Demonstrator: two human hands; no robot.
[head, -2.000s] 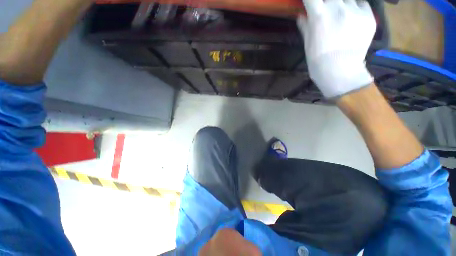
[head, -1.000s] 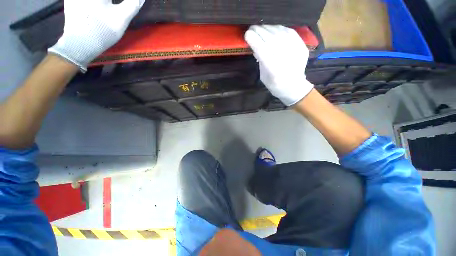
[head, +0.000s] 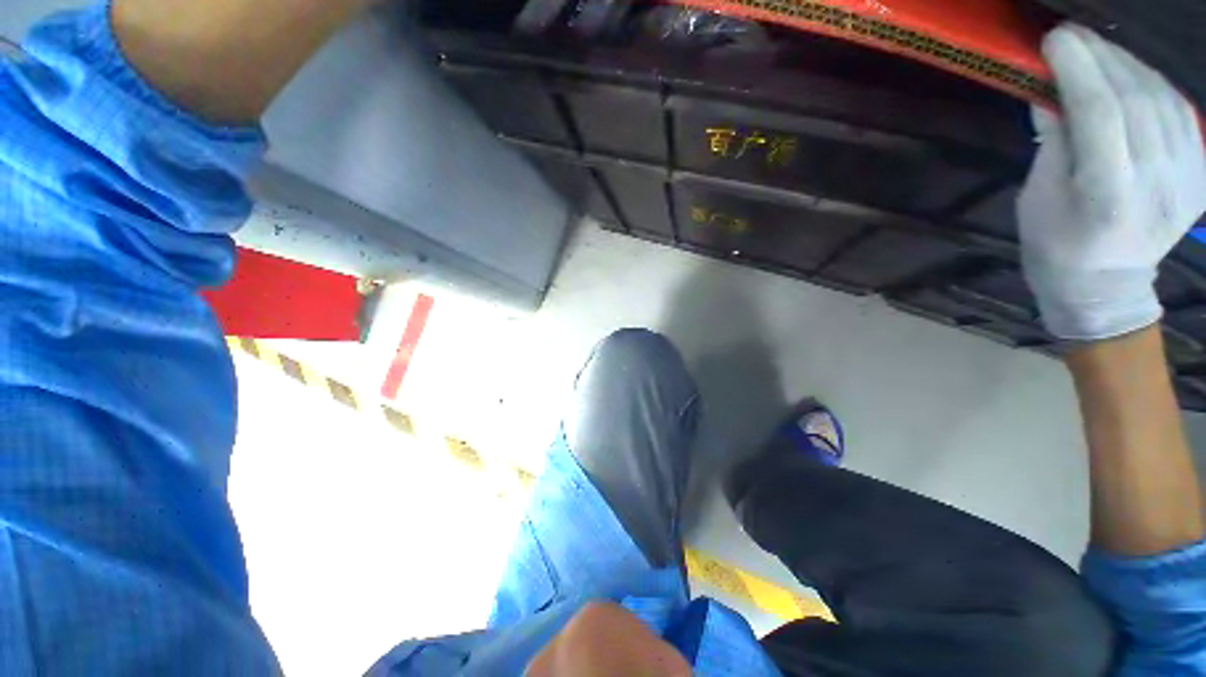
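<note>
The red sheet (head: 913, 36) lies tilted over the top black bin (head: 846, 139) at the upper edge, its corrugated edge facing me. My right hand (head: 1118, 185), in a white knit glove, grips the sheet's right end. A dark flat layer (head: 1151, 33) shows above the sheet at the upper right. Shiny clear plastic (head: 701, 27) shows inside the bin, below the sheet. My left hand is beyond the top edge; only its forearm and blue sleeve show at the upper left.
More black bins with yellow characters are stacked below. A grey box-like block (head: 397, 146) stands left of them, with a red box (head: 284, 294) by it. Red and yellow-black lines (head: 397, 418) mark the floor. My legs and one shoe are below the stack.
The view has turned and shifted left. The sheet's left part and my left hand have left the picture. The bin's plastic contents show again, and the blue tray has nearly gone from view.
</note>
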